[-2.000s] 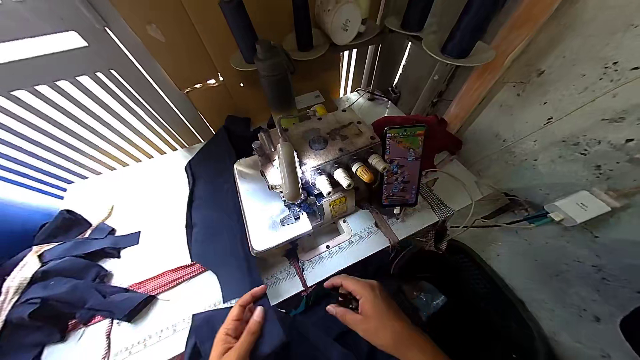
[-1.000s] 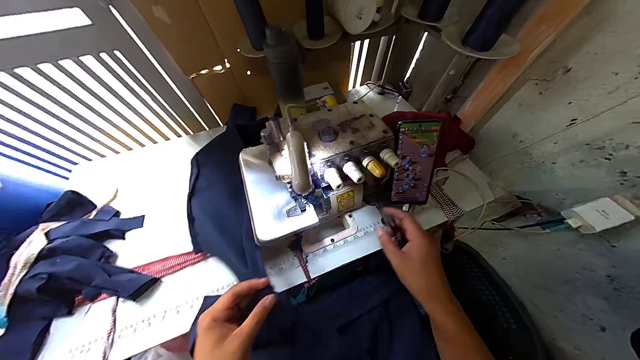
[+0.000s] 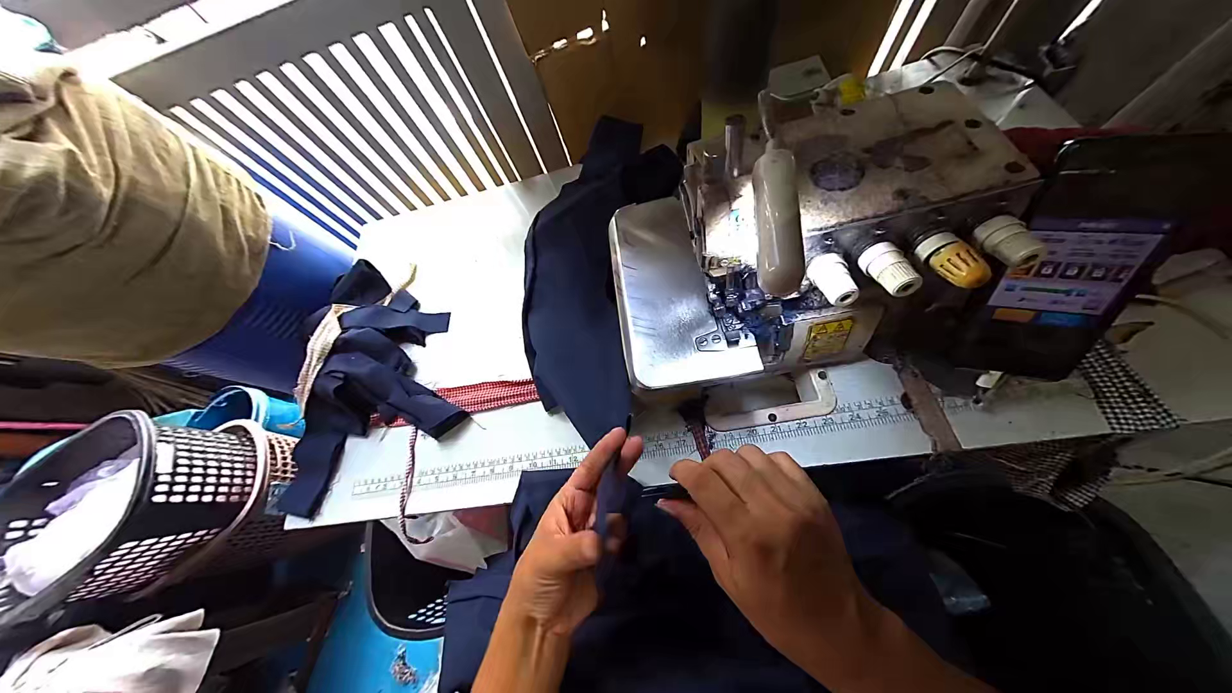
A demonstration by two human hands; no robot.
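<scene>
My left hand [image 3: 568, 539] pinches a folded edge of navy fabric [image 3: 608, 500] upright between thumb and fingers, in front of the table edge. Just right of it, my right hand [image 3: 760, 529] has its fingers curled down at the navy cloth; what they hold is mostly hidden. More navy fabric [image 3: 683, 616] hangs below both hands. Beyond them stands an overlock sewing machine [image 3: 866, 183] with a metal cloth plate [image 3: 664, 298] and tension dials [image 3: 887, 269]. A long navy piece [image 3: 573, 298] lies left of the machine, its near end reaching my left hand.
Navy fabric strips [image 3: 371, 366] and a red checked strip [image 3: 486, 395] lie on the white table [image 3: 481, 279], which has a printed ruler scale. A phone [image 3: 1078, 260] stands right of the machine. Plastic baskets [image 3: 202, 472] are at the left, a black tub [image 3: 1078, 587] at the lower right.
My left hand has lifted a fabric edge upright. My right hand has moved from beside the machine's front to close by my left. The view has shifted left. The phone's picture has changed.
</scene>
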